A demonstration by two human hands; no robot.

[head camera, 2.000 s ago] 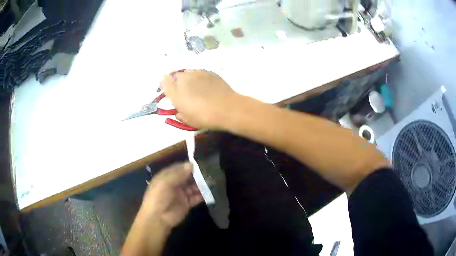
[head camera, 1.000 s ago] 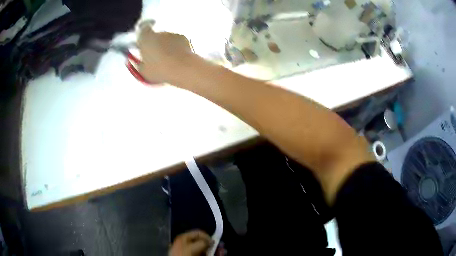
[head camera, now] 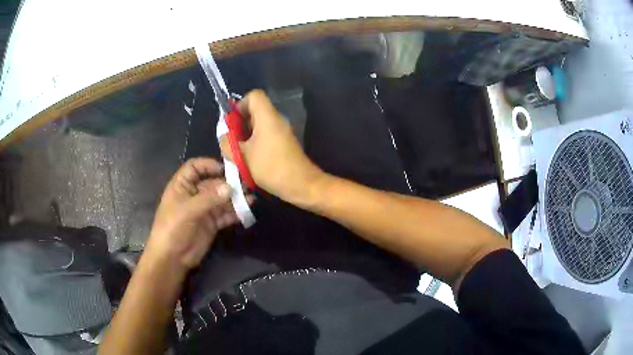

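Observation:
The white strip (head camera: 211,70) hangs over the table's brown edge and runs down to my hands above the lap. My right hand (head camera: 266,147) is closed on the red-handled scissors (head camera: 238,140), whose blades point up along the strip. I cannot tell whether the blades are open. My left hand (head camera: 197,206) is just below and left of it, with the lower length of white strip between thumb and fingers. The strip's loose end shows below these fingers.
The white table (head camera: 125,31) with its brown edge crosses the top. At right are a box fan (head camera: 585,208), a pale side shelf (head camera: 511,149) with a white roll (head camera: 521,121) and a flat black rectangle (head camera: 518,202). A dark grey item (head camera: 52,281) is at lower left.
My right hand has come back from the far left of the table with the scissors, down to the strip. My left hand has risen from the bottom edge. The view has tilted down.

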